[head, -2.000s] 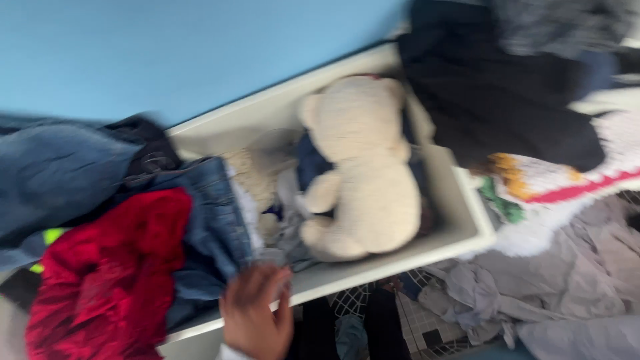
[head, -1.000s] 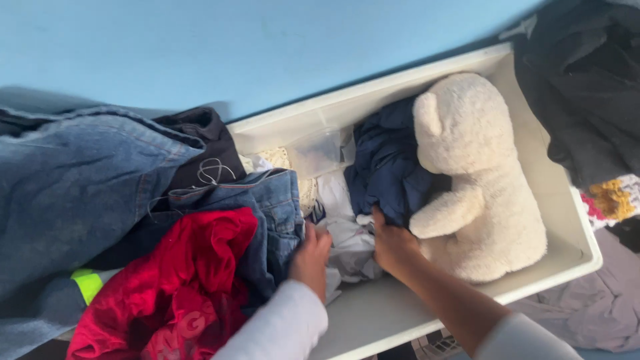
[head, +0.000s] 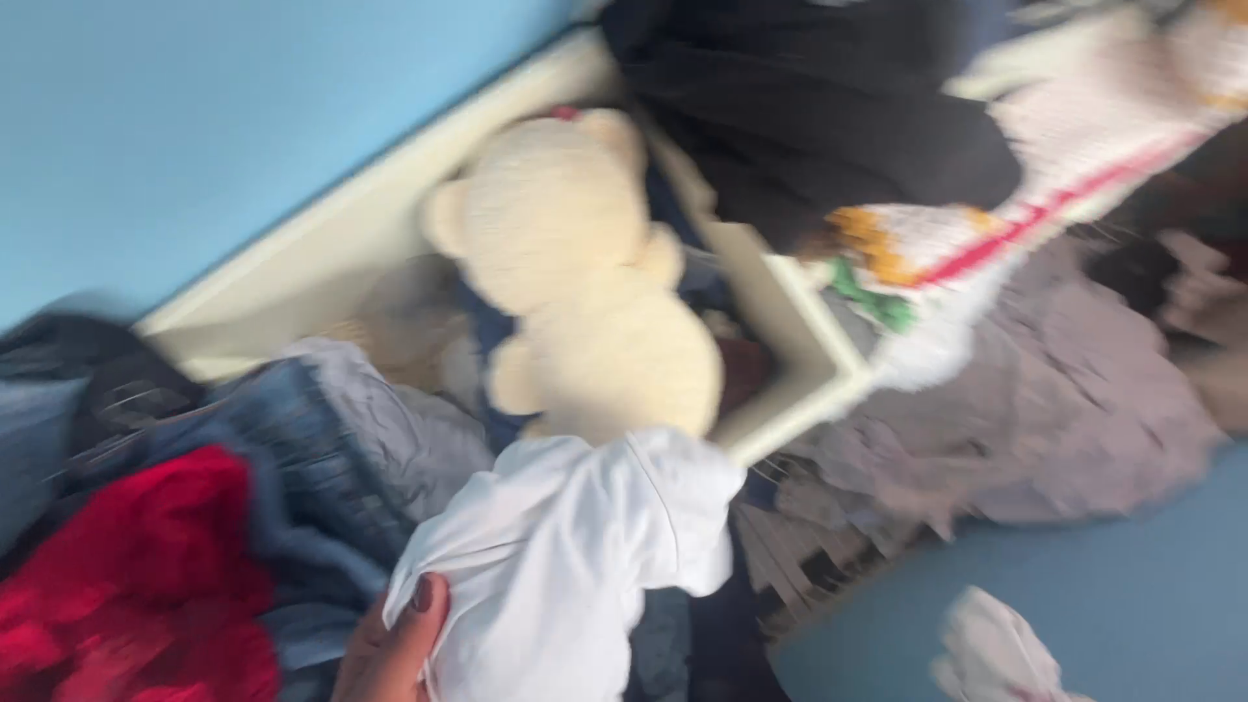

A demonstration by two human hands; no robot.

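My left hand [head: 400,639] grips a white cloth garment [head: 565,556] at the lower middle, its thumb pressed on the fabric's left edge. The garment hangs over the near rim of a white drawer [head: 795,409]. Behind it, a cream plush bear [head: 595,283] lies in the drawer, with dark blue fabric partly beneath it. Grey cloth [head: 419,439] lies to the bear's left. I do not see my right hand.
Blue jeans [head: 312,468] and a red garment [head: 146,585] are heaped at the left. Black cloth [head: 819,117] covers the drawer's right end, beside a white textile with a red stripe [head: 1053,210]. Greyish garments [head: 1014,390] lie at right; a pale cloth [head: 999,648] is at lower right.
Both hands were in the drawer among the clothes; now my left hand holds a white garment at the near rim and my right hand is out of view. The view has swung.
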